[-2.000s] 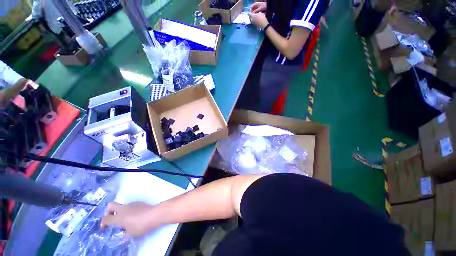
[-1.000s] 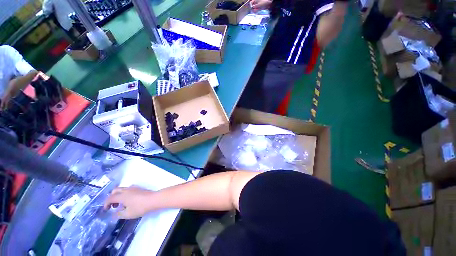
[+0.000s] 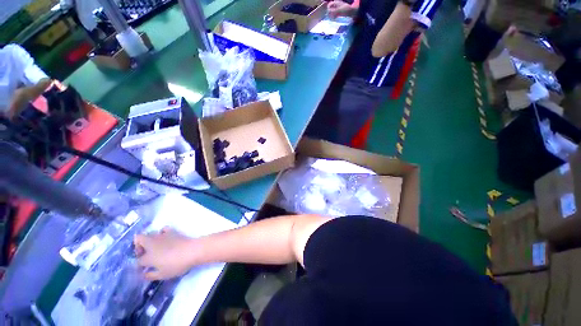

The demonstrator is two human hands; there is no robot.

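My right hand [image 3: 167, 255] reaches in over the white work sheet [image 3: 202, 223]. Its curled fingertips are on the crinkled clear plastic bag [image 3: 118, 280] and appear to pinch its edge. Black units [image 3: 151, 304] lie in or under the plastic, just below the hand. A pale-faced unit [image 3: 95, 245] lies left of the hand, partly covered by clear plastic. The grey electric screwdriver [image 3: 44, 181] hangs over the left side, its tip near the plastic. My left hand is not in view.
A screw feeder [image 3: 156, 130] and an open carton of black squares [image 3: 248, 124] stand behind the sheet. A black cable [image 3: 146, 181] crosses in front of them. A waste carton [image 3: 408, 191] is below the bench right. Another person [image 3: 382, 57] works farther back.
The camera view has shifted slightly. My right hand stays over the bag and its fingers have closed in. The plastic is more bunched, and black units show below the hand.
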